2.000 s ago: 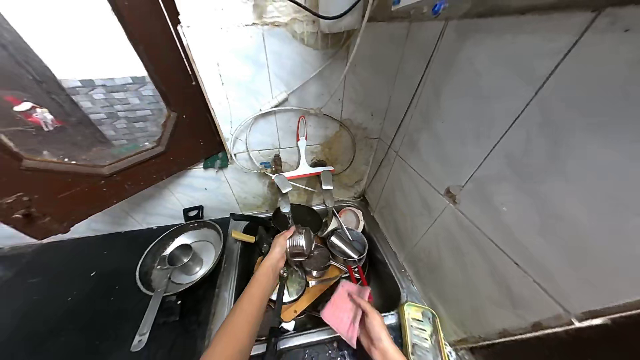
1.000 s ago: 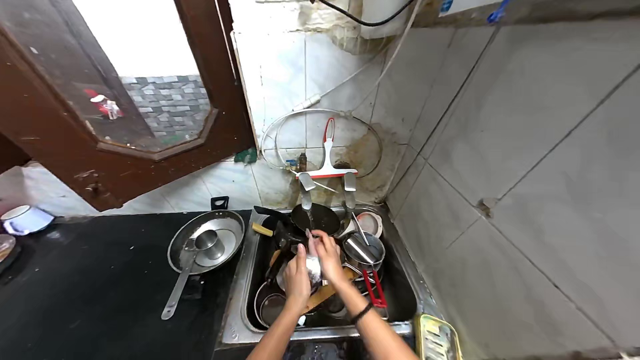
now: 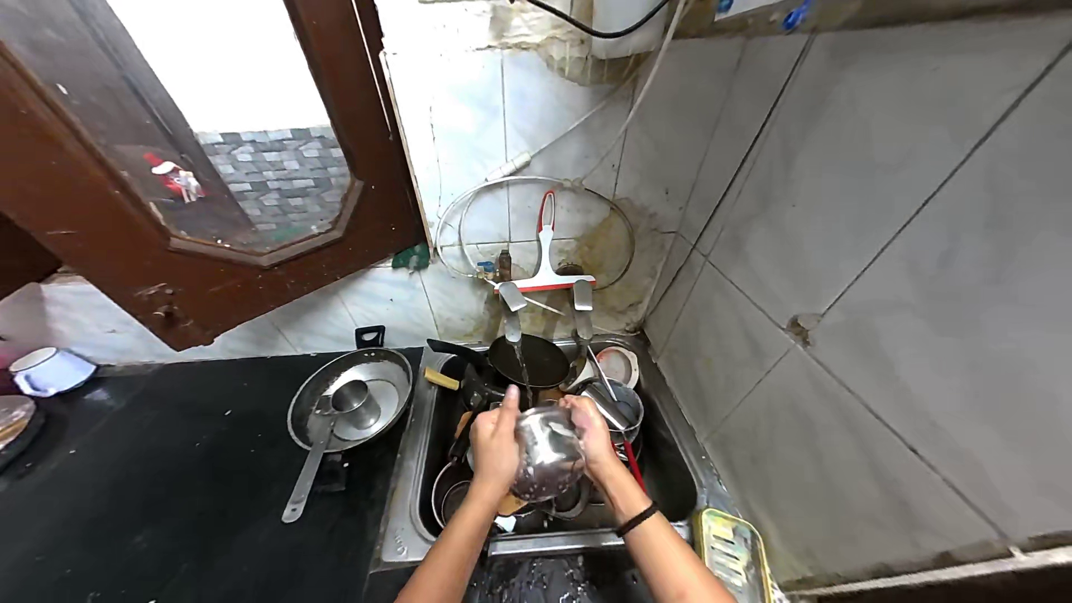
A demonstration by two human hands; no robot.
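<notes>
A shiny, wet steel pot or bowl is held between my two hands over the sink. My left hand grips its left side, thumb up, and my right hand holds its right side. Just behind it, a thin stream of water runs from the left tap. Dirty pans and utensils fill the steel sink around and below, among them a dark frying pan at the back and a steel pot with utensils to the right. The pink cloth does not show.
On the black counter at left lies a steel pan with a ladle in it. A white cup stands farther left. A yellow soap tray sits at the sink's front right corner. A squeegee rests behind the taps.
Two seconds ago my left hand held a metal vessel and my right hand a pink cloth. Now both hands hold a steel vessel, nearer to me than a second ago.
</notes>
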